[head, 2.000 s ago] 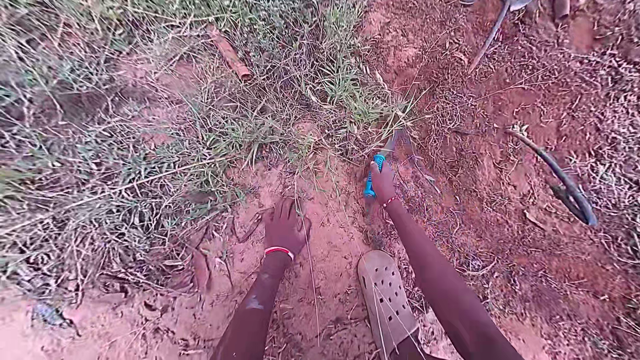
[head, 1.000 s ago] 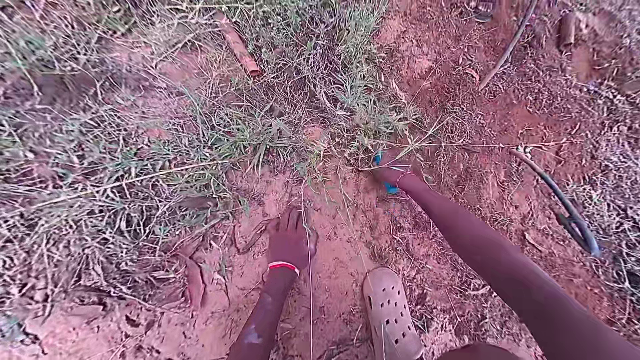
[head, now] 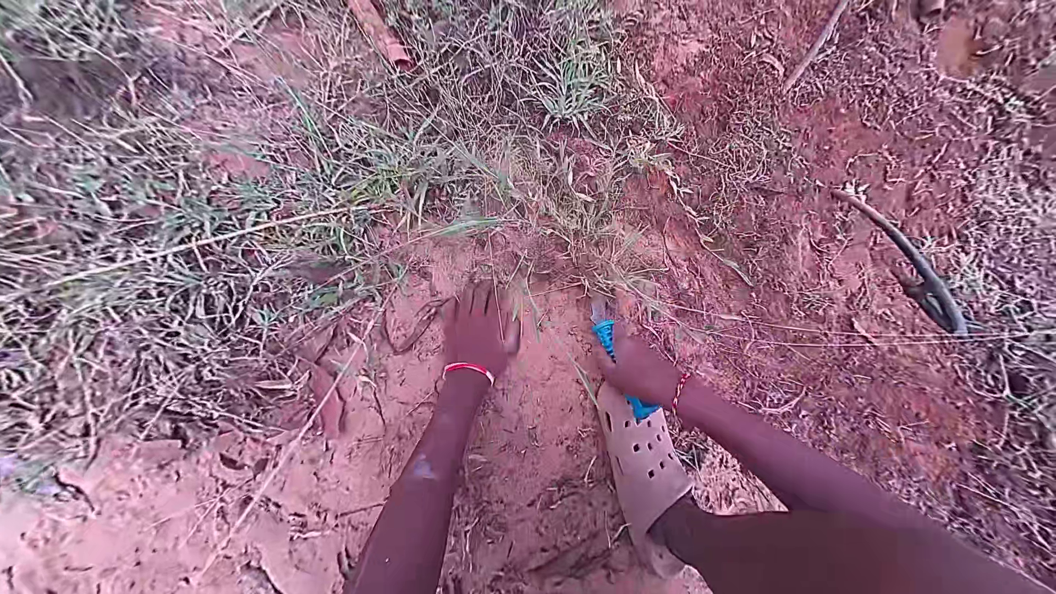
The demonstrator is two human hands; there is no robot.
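Note:
My left hand (head: 481, 330), with a red and white band at the wrist, is spread palm down on the reddish bare soil (head: 532, 412). Its fingers point at the edge of the grass (head: 569, 198). My right hand (head: 639, 371) is closed around the blue handle (head: 605, 334) of a tool. A short stretch of grey blade shows beyond the handle, and its far end cannot be made out among soil and dry stalks. Just below this hand is a beige perforated clog (head: 648, 462) on my foot.
A rusty brown tube or stick (head: 379, 35) lies in the grass at the upper left. To the right, a dark curved branch or hose (head: 916, 256) rests on red soil, with a thin stick (head: 817, 45) above it. Dry, tangled grass (head: 165, 289) covers the left side.
My right hand has drawn back toward the clog with the blue-handled tool, away from the grass edge. My left hand remains flat on the soil.

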